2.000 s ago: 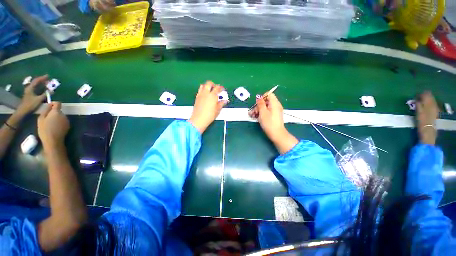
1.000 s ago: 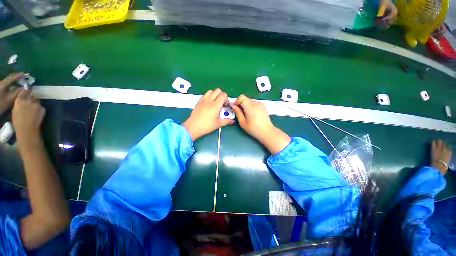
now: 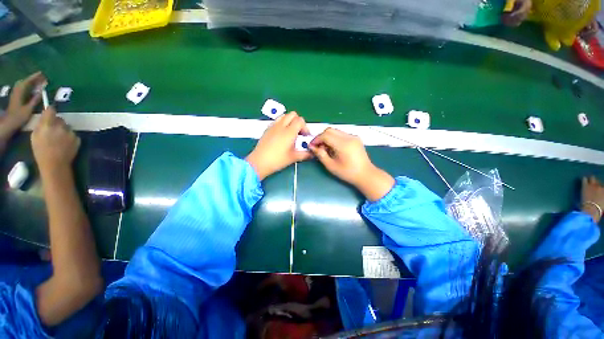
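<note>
My left hand (image 3: 279, 144) holds a small white plastic housing (image 3: 303, 143) with a dark round centre, over the whitish strip at the middle. My right hand (image 3: 341, 153) is at the right edge of that housing, its thumb and forefinger pinched together. A small dark bit shows below its fingers; the slim tool itself is mostly hidden. Another white housing (image 3: 273, 109) lies on the green belt (image 3: 318, 73) just beyond my left hand.
More housings (image 3: 382, 104) are spaced along the belt. Two thin rods (image 3: 457, 161) and a clear plastic bag (image 3: 473, 208) lie right, a paper label (image 3: 379, 261) near the edge, a black pouch (image 3: 108, 170) left. Other workers' hands (image 3: 55, 138) are at both sides. A yellow tray (image 3: 131, 14) is far left.
Two seconds ago my hands were apart over the belt, the right with the tan tool visible; now they meet at the housing. Since one second ago the belt housings have shifted right.
</note>
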